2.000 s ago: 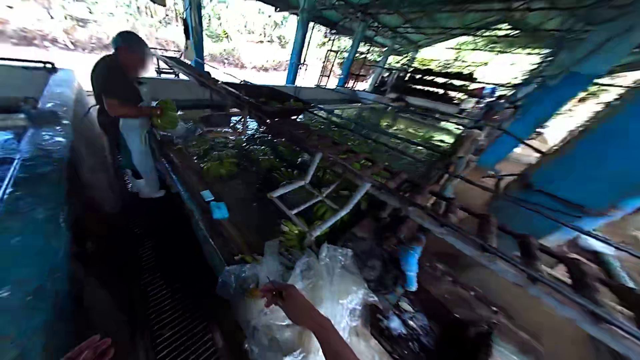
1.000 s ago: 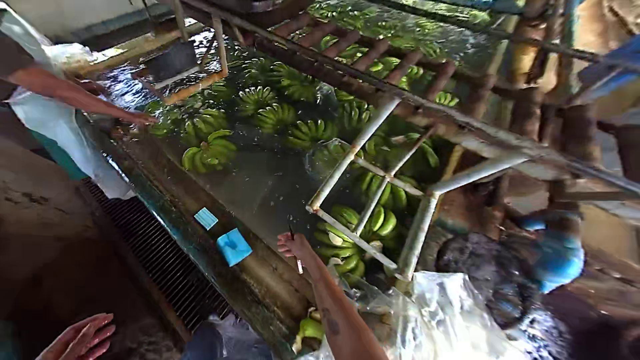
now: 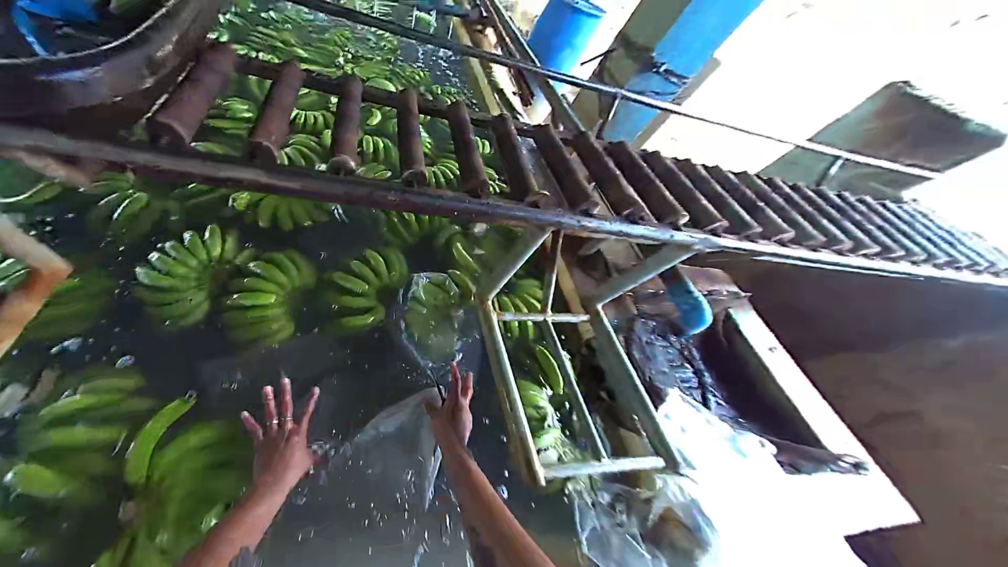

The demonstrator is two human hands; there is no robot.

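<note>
My left hand (image 3: pixel 279 441), with rings on a finger, is spread above dark water and holds nothing. To its right my right hand (image 3: pixel 453 409) grips a clear plastic bag (image 3: pixel 431 319), part of which stretches beyond the fingers over the water; a thin dark object also shows at the fingers, too small to name. More clear plastic (image 3: pixel 390 449) trails below that hand. Green banana clusters (image 3: pixel 185 276) float beyond both hands, and a larger, blurred banana cluster (image 3: pixel 189 472) lies left of my left wrist.
A pale metal frame (image 3: pixel 504 378) stands just right of my right hand. A roller conveyor (image 3: pixel 567 169) crosses above the water. Clear plastic bags (image 3: pixel 646 520) lie at the lower right. A blue barrel (image 3: pixel 563 35) and a blue-painted post (image 3: pixel 669 63) stand beyond.
The view has swung strongly to the right and nearer the water. My left hand has come over the water from the walkway side. The worker seen earlier is out of view.
</note>
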